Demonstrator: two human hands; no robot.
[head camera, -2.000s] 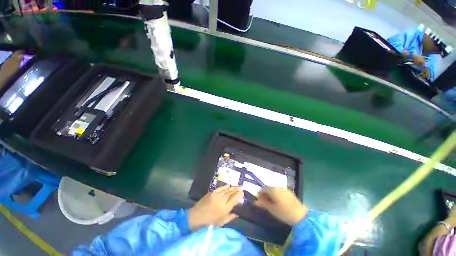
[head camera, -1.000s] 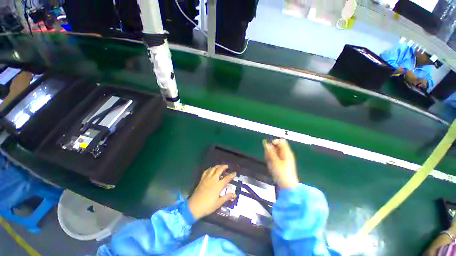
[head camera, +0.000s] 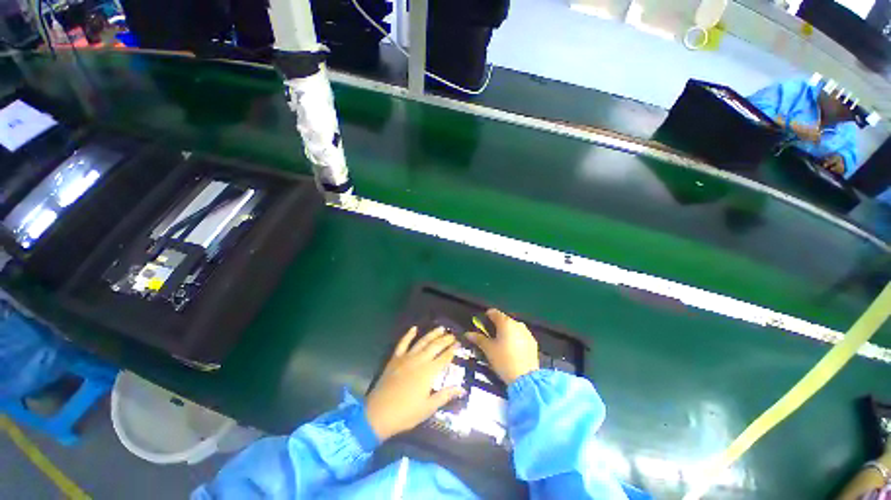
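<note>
An open tablet unit (head camera: 481, 408) with silver-white and black parts lies in a black foam-lined tray (head camera: 576, 350) in front of me. My left hand (head camera: 412, 383) lies spread over the unit's left end, fingertips on the board area; nothing shows in it. My right hand (head camera: 506, 346) is at the unit's upper part with its fingers bent. A small yellow piece (head camera: 479, 324) shows at its fingertips, seemingly pinched. The parts under both hands are hidden.
A dark tray stack (head camera: 283, 220) with another open unit (head camera: 186, 239) stands at left. A taped white post (head camera: 318, 132) rises behind. A white bin (head camera: 161, 420) is at lower left. A pale-yellow ribbon (head camera: 806, 381) crosses at right. A person in blue (head camera: 811, 117) works at upper right.
My right hand went from the unit out to the bench beyond the tray, then back to the unit's upper part, now with a yellow piece. My left hand moved slightly up onto the board end.
</note>
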